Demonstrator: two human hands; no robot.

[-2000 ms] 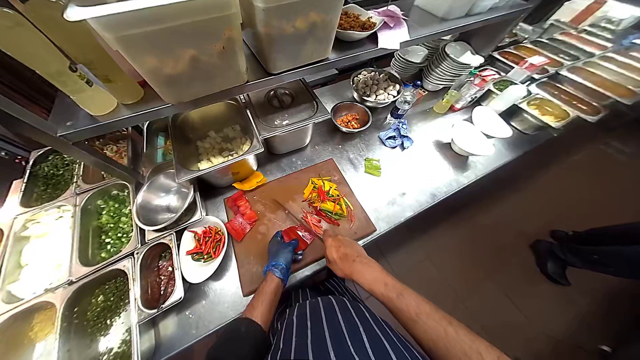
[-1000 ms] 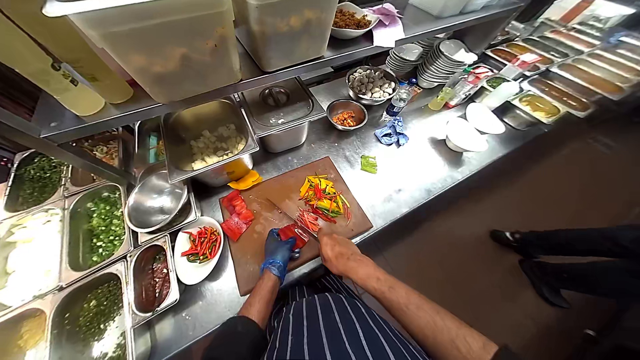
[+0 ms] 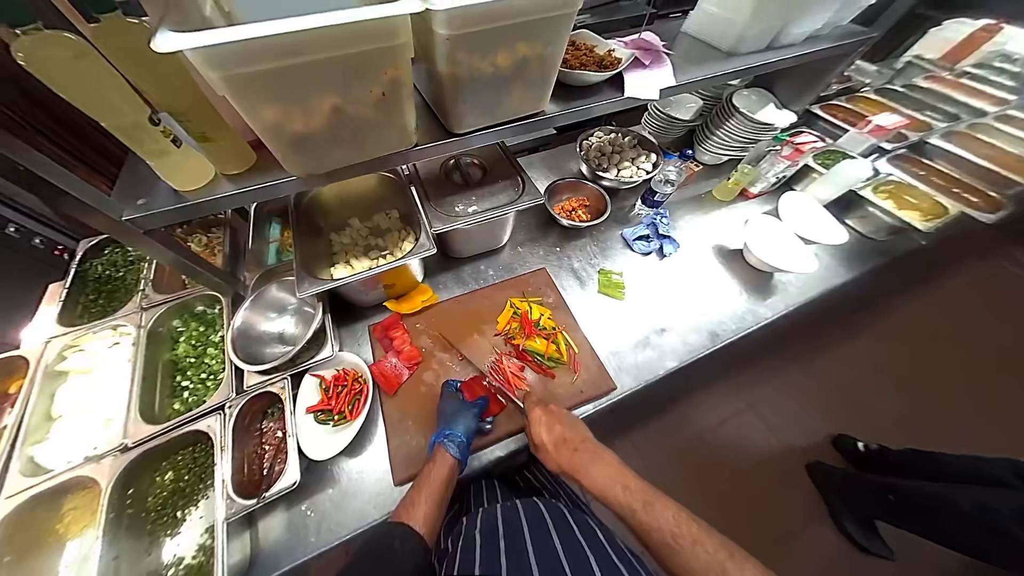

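On the brown cutting board (image 3: 428, 436), my left hand (image 3: 461, 416), in a blue glove, presses down on a red bell pepper piece (image 3: 483, 396). My bare right hand (image 3: 554, 436) grips a kitchen knife (image 3: 504, 389), its blade lying along the right side of that piece. Thin red pepper strips (image 3: 509, 371) lie just beyond the blade. A pile of yellow, red and green strips (image 3: 538, 332) sits on the board's right part. Several red pepper pieces (image 3: 396, 352) rest at its left edge. The handle is hidden in my fist.
Left of the board stands an oval white plate of red chillies (image 3: 338, 400), beside steel pans of chopped greens (image 3: 192, 352). Behind are a pan of white cubes (image 3: 372, 244), a lidded pan (image 3: 472, 188) and a small steel bowl (image 3: 576, 202). A person's dark-clad legs (image 3: 920, 488) are at right.
Both hands stay at the red pepper piece with the knife. The other person's legs, farther up at the right one second ago, now appear lower in view.
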